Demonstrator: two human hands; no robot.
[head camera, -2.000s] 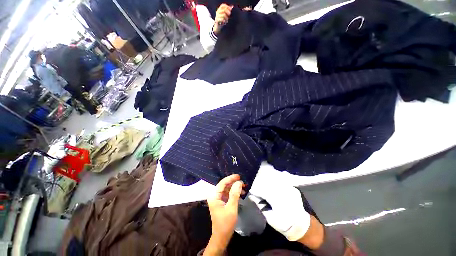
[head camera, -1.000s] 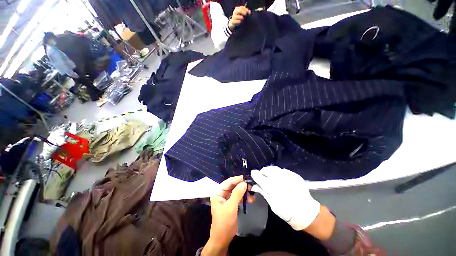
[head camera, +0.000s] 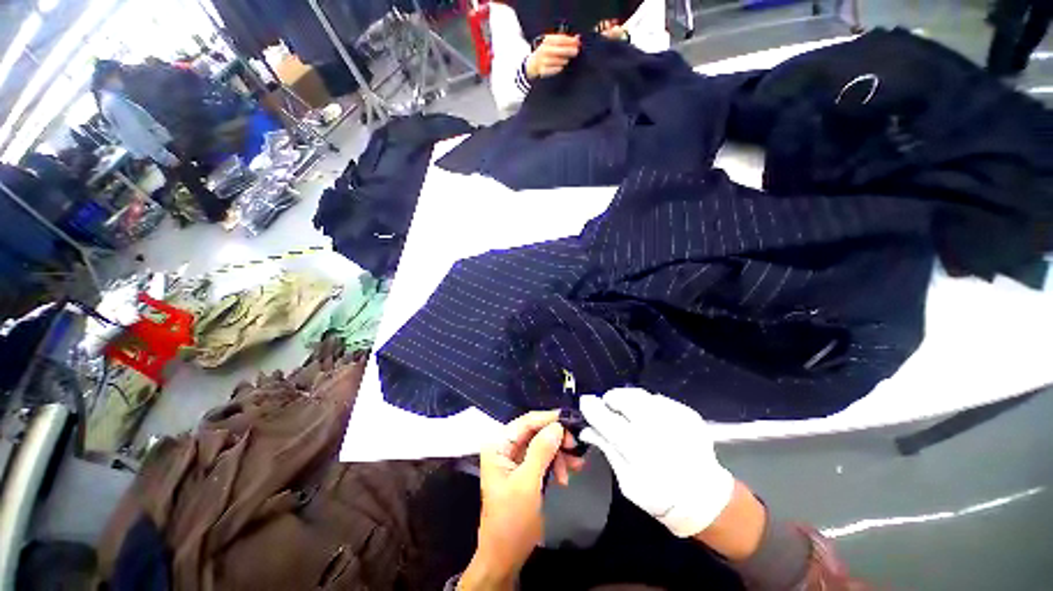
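Observation:
Dark pinstriped trousers (head camera: 716, 237) lie spread and rumpled on the white-topped table (head camera: 505, 212). A small pale metallic zipper pull (head camera: 568, 381) shows on the cloth just above my hands. My left hand (head camera: 520, 479), bare, pinches a dark piece of the garment's edge between thumb and fingers at the table's near edge. My right hand (head camera: 667, 459), in a white glove, touches the same dark piece with its fingertips from the right. The gloved palm is turned away, so a tool in it cannot be seen.
A black garment pile (head camera: 912, 110) with a white loop lies at the far right. Opposite, a person's hand (head camera: 554, 54) holds dark cloth. A second dark pile (head camera: 387, 191) is beyond the table's left edge. Brown garments (head camera: 277, 473) are heaped at lower left, near a red stool (head camera: 152, 337).
My gloved right hand has moved up and in to meet my left hand at the garment's edge. The trousers stay spread on the table. The view has shifted slightly.

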